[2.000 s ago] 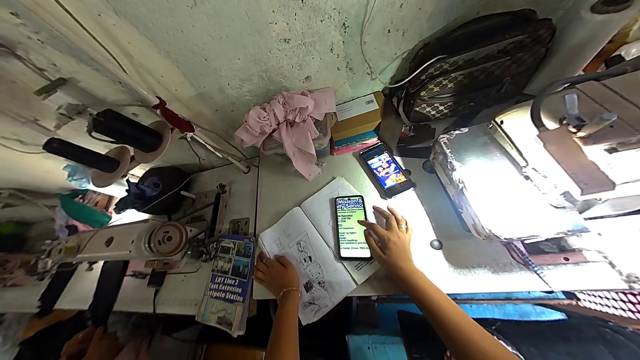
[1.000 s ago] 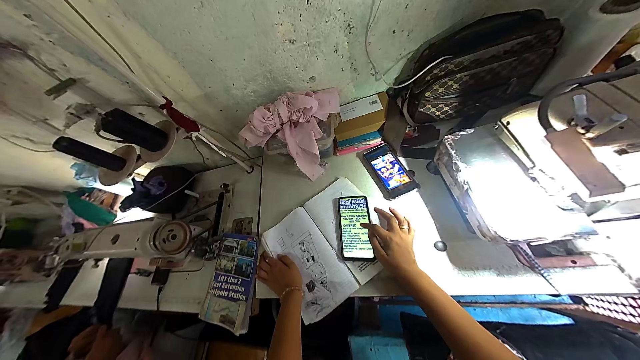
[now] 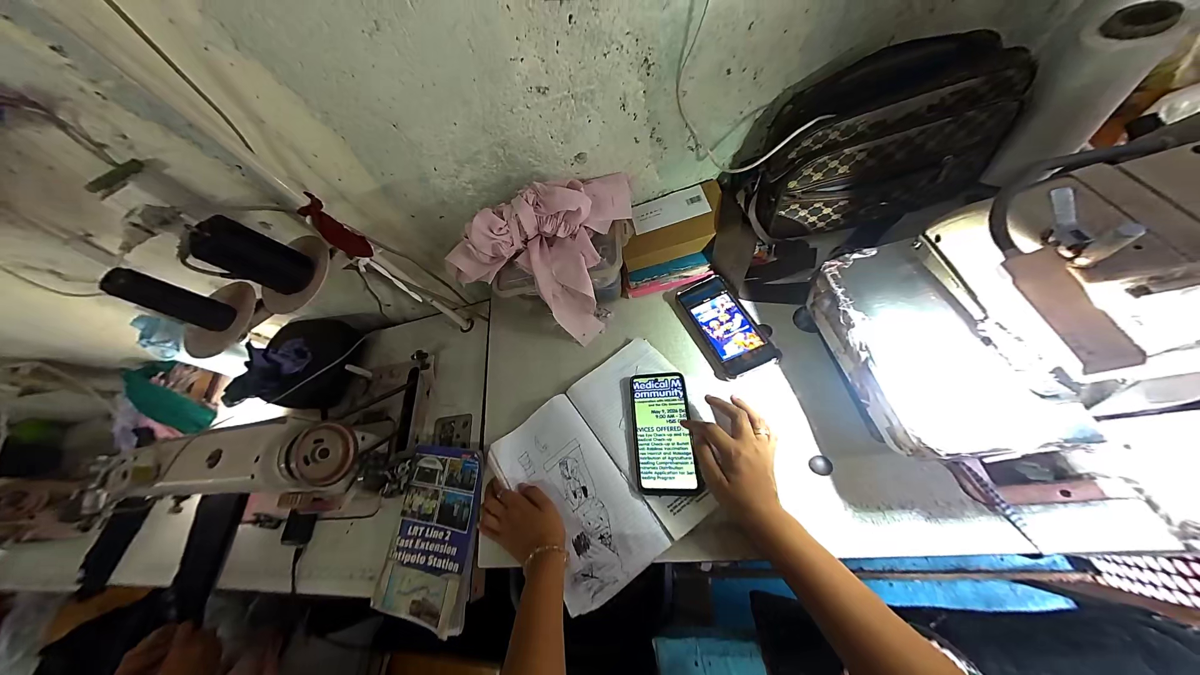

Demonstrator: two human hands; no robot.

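My left hand [image 3: 525,521] rests on the lower left edge of an open notebook [image 3: 586,506] with ink drawings on its left page. A smartphone [image 3: 664,436] with a lit screen of text lies on the notebook's right page. At the phone's right edge is my right hand [image 3: 741,455], fingers spread, one fingertip touching the screen's side; it wears a ring. A second smartphone [image 3: 724,328], lit with a colourful picture, lies further back on the table. A printed booklet [image 3: 433,539] is left of my left hand.
A sewing machine [image 3: 281,455] stands at the left, below black thread cones [image 3: 248,255]. Pink cloth [image 3: 544,234] lies over a plastic container, beside a cardboard box [image 3: 675,225]. A patterned backpack [image 3: 872,141] leans on the wall. Another machine [image 3: 1078,253] is at the right.
The text on the phone under my right hand has changed and appears enlarged or shifted. My right hand has stayed beside it, and my left hand has stayed on the notebook.
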